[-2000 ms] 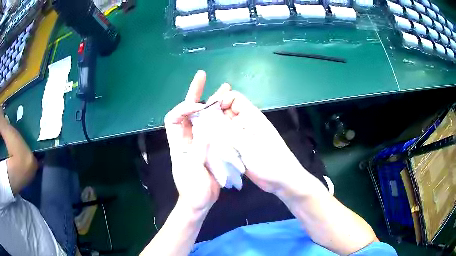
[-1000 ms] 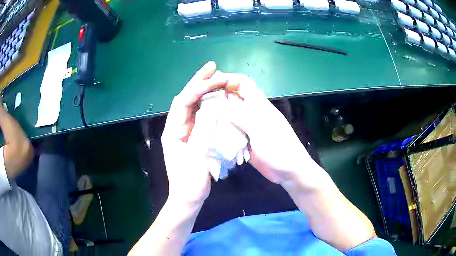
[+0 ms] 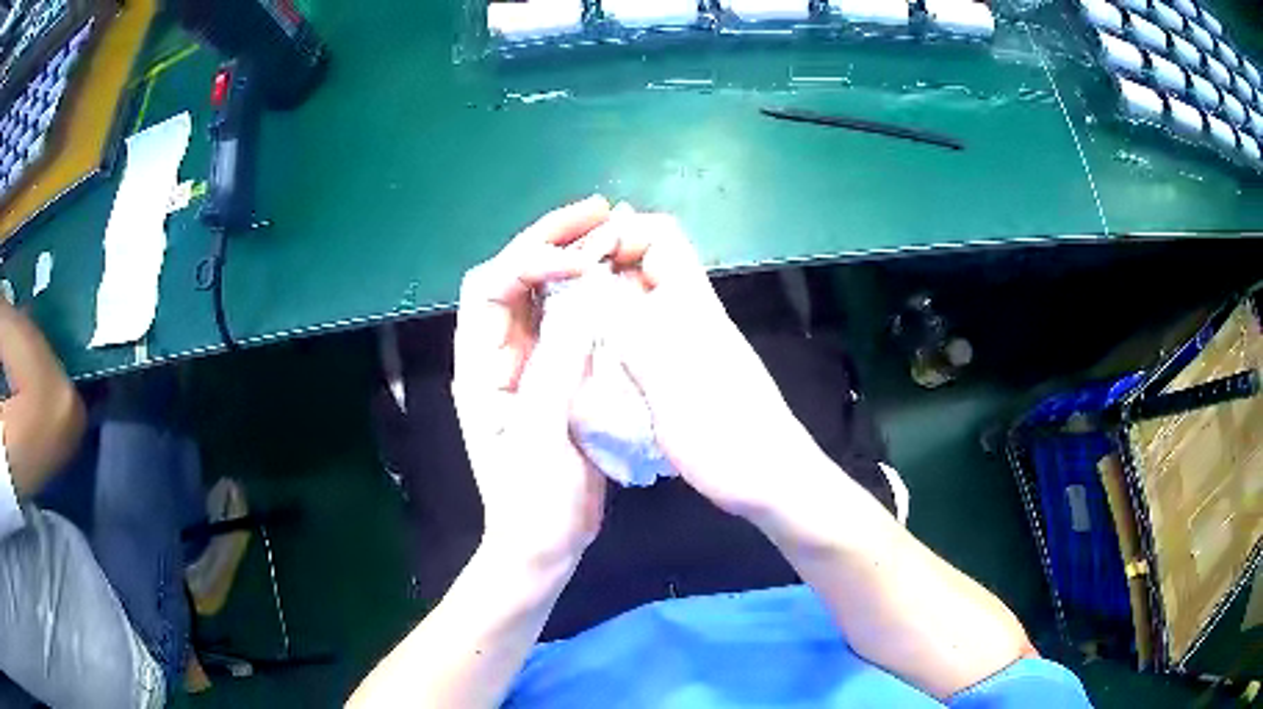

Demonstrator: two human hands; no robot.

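Observation:
My left hand [image 3: 520, 402] and my right hand [image 3: 693, 374] are close together just in front of the bench edge, fingertips meeting at the top. Between them they hold a crumpled white wiping cloth [image 3: 618, 427], its lower end hanging out between the palms. A small pale part shows by the left fingers, perhaps a plastic-cased unit; it is mostly hidden and overexposed. A thin black stick [image 3: 862, 129] lies on the green bench mat [image 3: 416, 180], beyond the hands.
Trays of white-topped units stand at the back [image 3: 651, 17] and back right [image 3: 1177, 83]. A heat gun [image 3: 233, 153] and white strip [image 3: 141, 229] are at left, near an orange board [image 3: 86, 125]. A neighbour's arm [image 3: 39, 395] shows at left; a blue crate [image 3: 1067, 519] is lower right.
The hands have closed together around the cloth; the raised left finger has folded in. The cloth's hanging end is more bunched. The bench view has shifted slightly upward.

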